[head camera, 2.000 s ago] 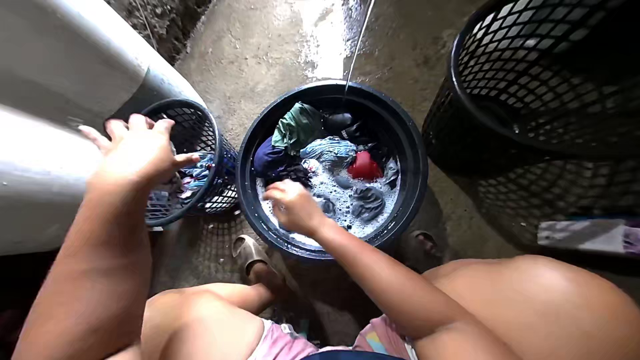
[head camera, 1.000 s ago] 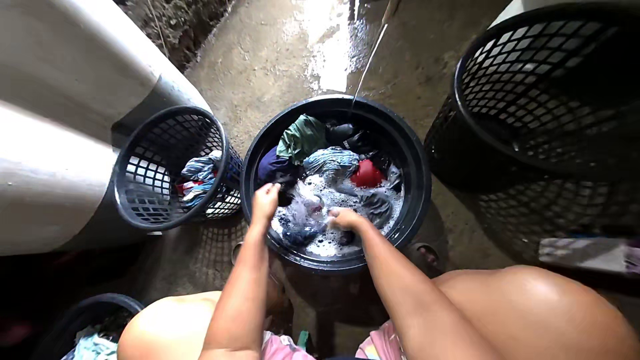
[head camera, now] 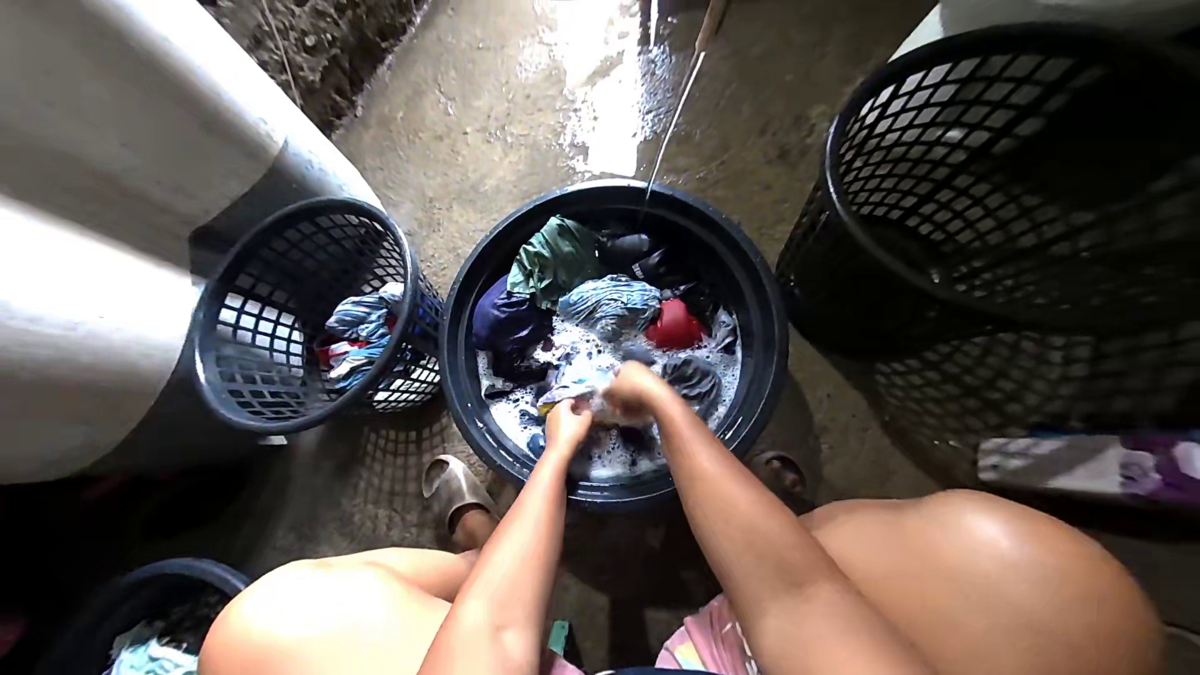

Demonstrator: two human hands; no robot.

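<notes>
A round black plastic tub (head camera: 764, 375) holds sudsy water and wet clothes. My left hand (head camera: 568, 424) is closed on a light patterned cloth (head camera: 579, 373) near the tub's front. Just right of it, my right hand (head camera: 634, 386) grips the same wet cloth, its fingers partly blurred. Around them lie a dark blue garment (head camera: 506, 319), a green garment (head camera: 555, 258), a blue striped cloth (head camera: 609, 302), a red cloth (head camera: 675, 325) and a grey cloth (head camera: 692, 379). Black garments rest at the tub's far side, under a thin stream of water (head camera: 672, 127).
At the left, a dark plastic mesh basket (head camera: 211, 366) holds a few clothes. A larger black mesh basket (head camera: 834, 178) stands at the right, near a white and purple package (head camera: 1078, 466). Another container (head camera: 202, 570) with cloth sits at the lower left. The concrete floor (head camera: 487, 103) is wet.
My left hand was over the left basket two seconds ago and is now in the tub beside my right hand. Both hands are closer together than one second ago, on a light cloth.
</notes>
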